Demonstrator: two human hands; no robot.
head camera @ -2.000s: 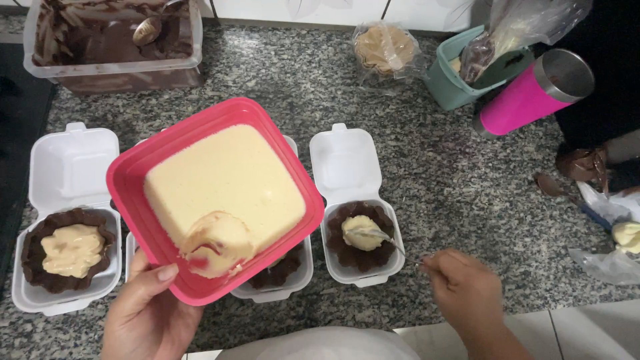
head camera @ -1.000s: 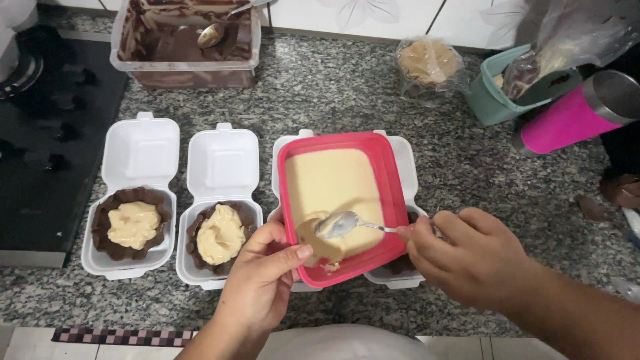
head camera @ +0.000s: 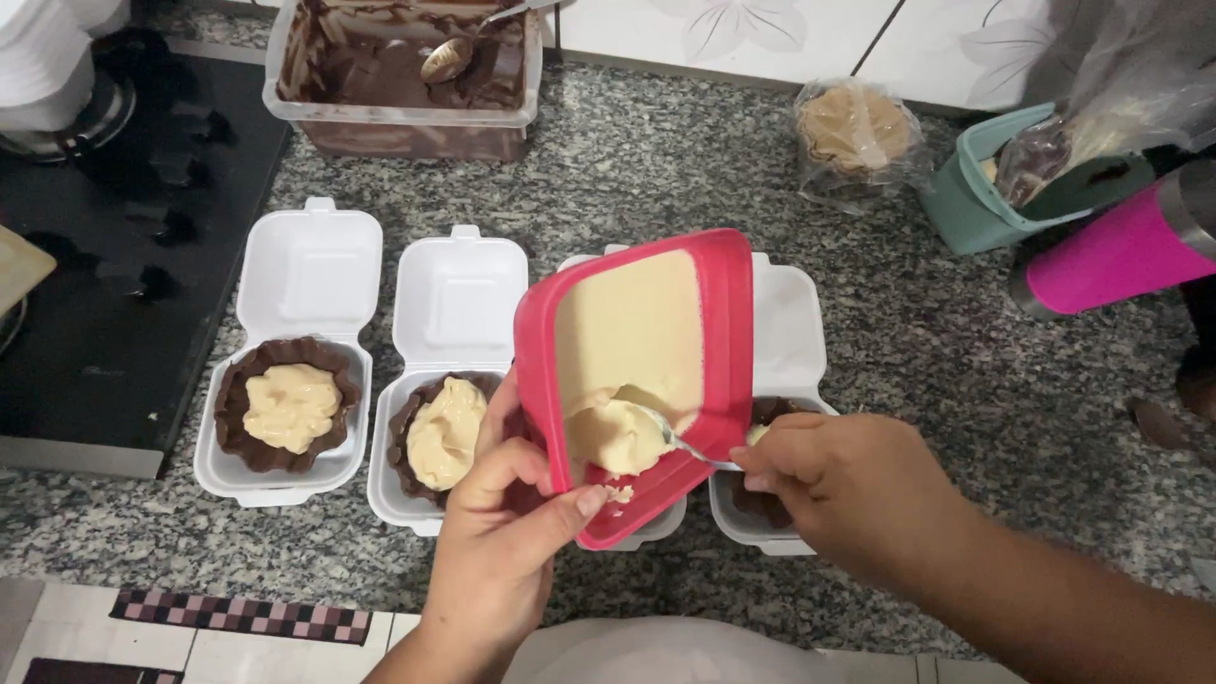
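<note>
My left hand (head camera: pixel 508 527) grips the lower left corner of a red plastic container (head camera: pixel 730 332), tilted, with pale yellow cream (head camera: pixel 632 328) inside. In my right hand (head camera: pixel 836 475) is the handle of a metal spoon (head camera: pixel 689 446); its bowl carries a heap of cream within the container. White foam boxes stand with lids up beneath and beside it. The far left chocolate shell (head camera: pixel 228 418) and the second chocolate shell (head camera: pixel 404 446) each hold a mound of cream. Under my right hand, a shell (head camera: pixel 774 410) in the right box is partly hidden. The container covers most of another box.
A clear tub (head camera: pixel 408 119) smeared with chocolate holds a second spoon (head camera: pixel 446 60). At the back right are wrapped brown cups (head camera: pixel 855 128), a teal container (head camera: pixel 974 204) with a plastic bag, and a pink tumbler (head camera: pixel 1102 256). A black cooktop (head camera: pixel 104 351) lies on the left.
The spoon, out over the right shell two seconds ago, is back in the red container and now heaped with cream. The container is tilted more steeply than one second ago.
</note>
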